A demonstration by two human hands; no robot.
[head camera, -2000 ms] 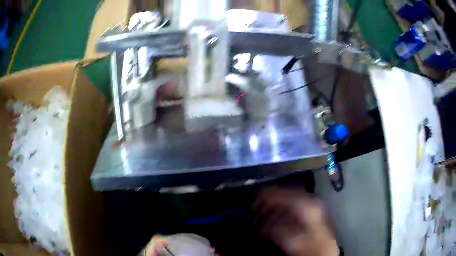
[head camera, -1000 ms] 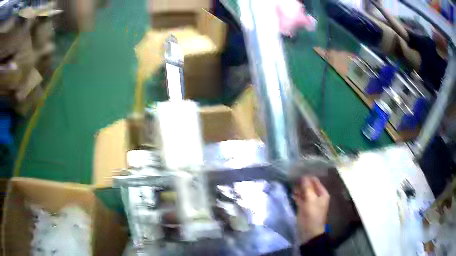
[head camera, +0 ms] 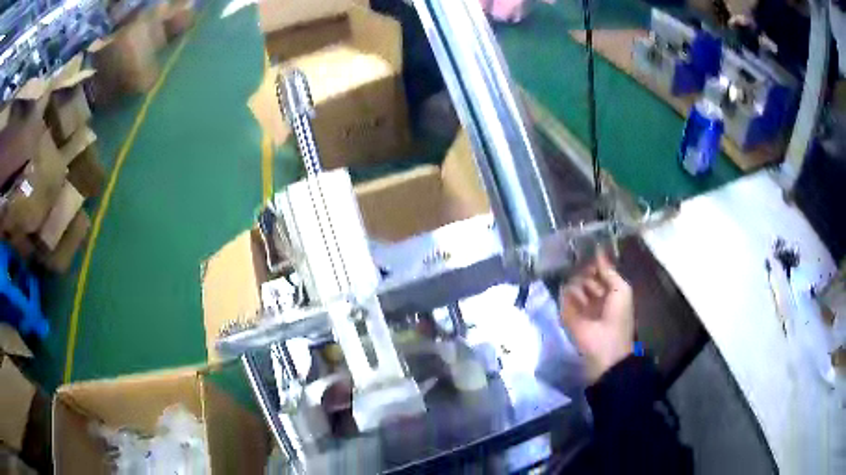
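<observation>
My right hand (head camera: 598, 311), in a dark sleeve, is raised at the right end of the machine's metal crossbar (head camera: 445, 284). Its fingers are curled close to the bar's end fittings; whether they grip anything is unclear. My left hand is out of the picture. The white pneumatic cylinder (head camera: 325, 232) stands above the crossbar, with the pale press head (head camera: 388, 394) below it. The nest area beneath is blurred and partly hidden by the press head. The thick silver column (head camera: 492, 130) rises behind the bar.
A carton (head camera: 130, 390) with white plastic parts is at lower left. Open brown cartons (head camera: 357, 125) stand behind the machine. A white-topped table (head camera: 728, 241) with small items is at right. A blue can-like object (head camera: 702, 139) and blue-grey equipment are beyond.
The view has tilted up and turned, showing more floor and cartons. My right hand has moved from below the base plate up to the crossbar's right end. My left hand has left the picture.
</observation>
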